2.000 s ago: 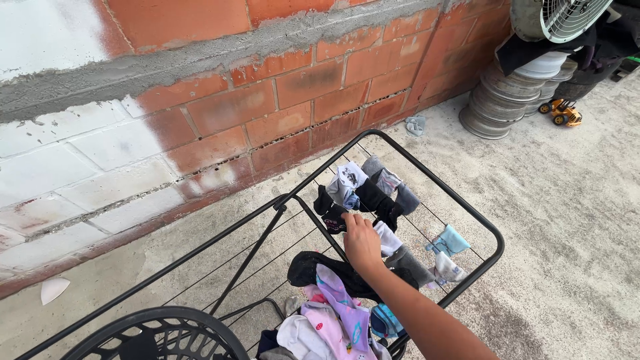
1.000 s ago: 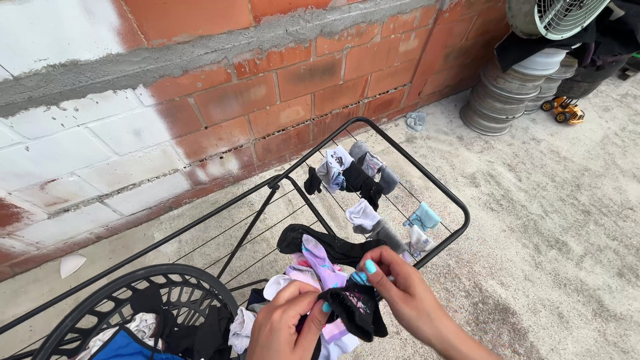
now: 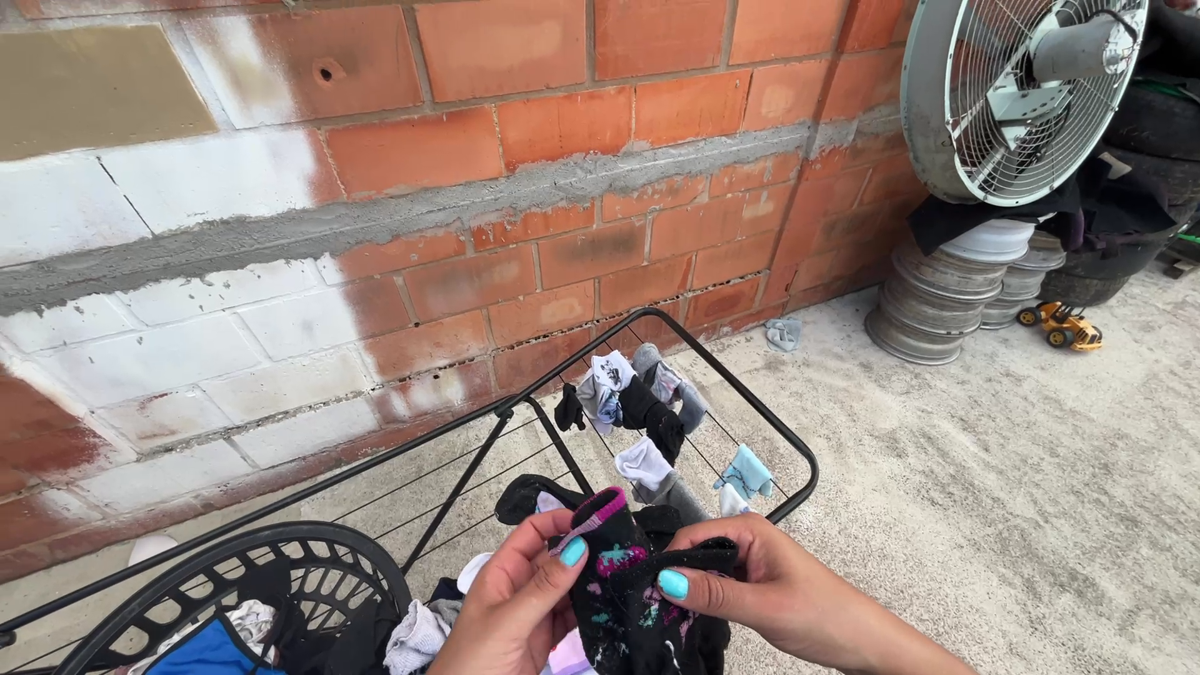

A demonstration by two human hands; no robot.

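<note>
Pinched between both hands is a black sock with a pink cuff and a coloured pattern [image 3: 617,572]. My left hand [image 3: 525,586] grips the sock near its pink cuff, while my right hand [image 3: 750,586] holds a black cuff at the right; whether that is a second sock, I cannot tell. Beyond the hands, a black metal drying rack [image 3: 750,389] carries several socks on its wires, among them black socks [image 3: 652,412], a white sock [image 3: 642,461] and a light blue sock [image 3: 747,472]. More clothes lie below and behind the hands, partly hidden.
A black plastic basket [image 3: 361,544] with clothes stands at lower left. A brick wall [image 3: 562,272] runs behind the rack. At the right are a large metal fan [image 3: 1031,94], stacked wheel rims [image 3: 928,305] and a yellow toy vehicle [image 3: 1061,325]. A grey-blue cloth [image 3: 783,334] lies on the floor.
Two seconds ago one hand reached over socks on the rack; a second ago both hands held a black item lower down. The patterned sock's pink cuff now shows. The view has tilted up.
</note>
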